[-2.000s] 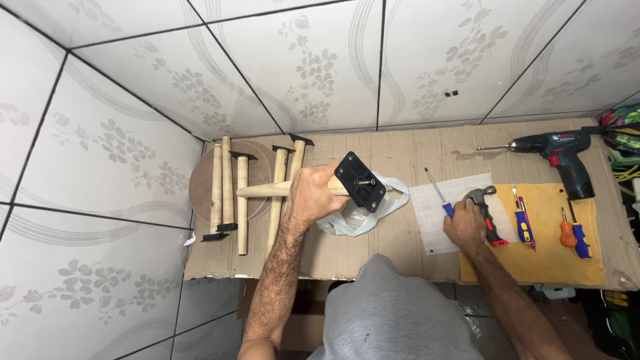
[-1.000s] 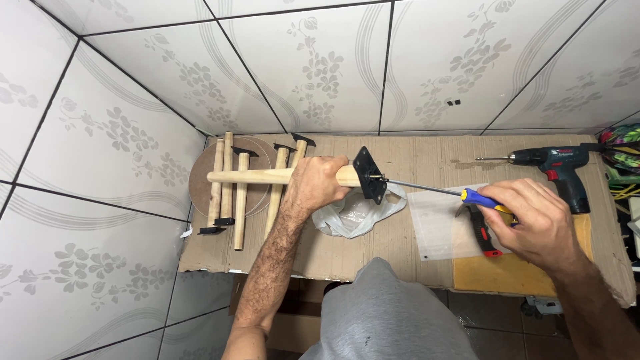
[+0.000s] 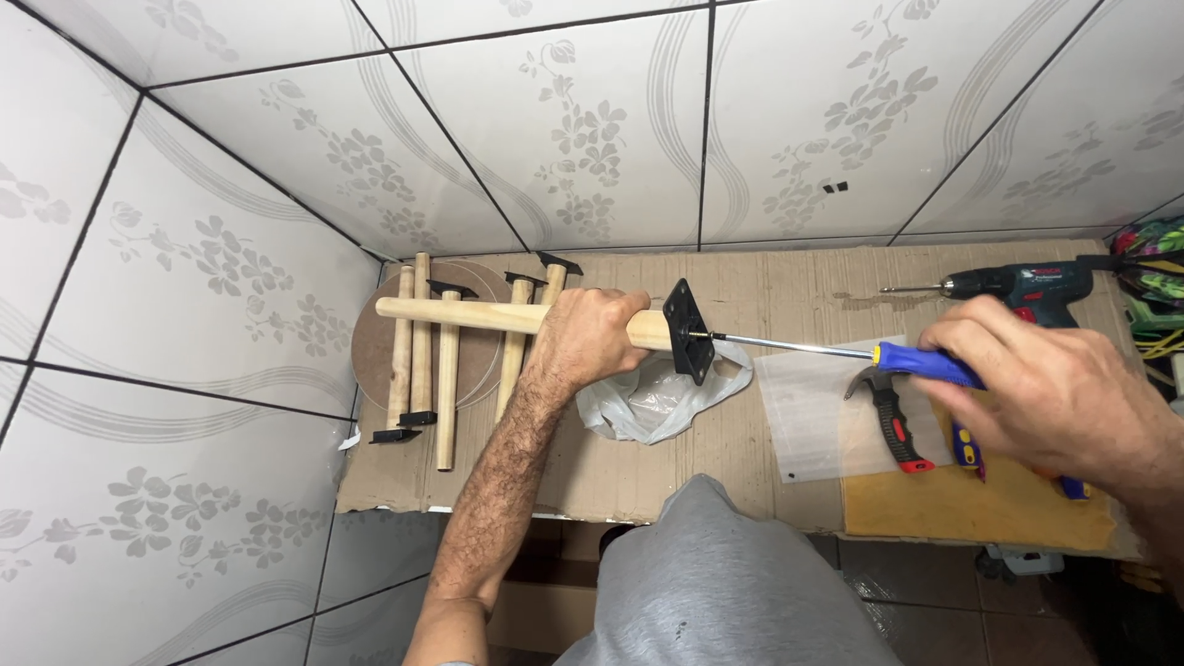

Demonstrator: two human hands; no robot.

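My left hand (image 3: 587,338) is closed around a tapered wooden leg (image 3: 472,314), held nearly level above the work surface. A black mounting plate (image 3: 684,331) sits on the leg's thick end, and a brass-coloured screw (image 3: 700,335) stands out from its middle. With my right hand (image 3: 1027,388) I grip the blue and yellow handle of a screwdriver (image 3: 805,348); its tip meets the screw head. Several more wooden legs (image 3: 448,379) with black plates lie at the left, partly over a round brown board (image 3: 370,347).
Cardboard (image 3: 592,481) covers the work surface. An open plastic bag (image 3: 638,421) lies below the plate. A claw hammer (image 3: 893,425), a cordless drill (image 3: 1027,282), a translucent sheet (image 3: 795,425) and a yellow cloth (image 3: 962,509) are at the right. A tiled wall (image 3: 592,120) rises behind.
My right hand has picked up the screwdriver from beside the hammer and brought its tip to the screw. The leg stays in my left hand.
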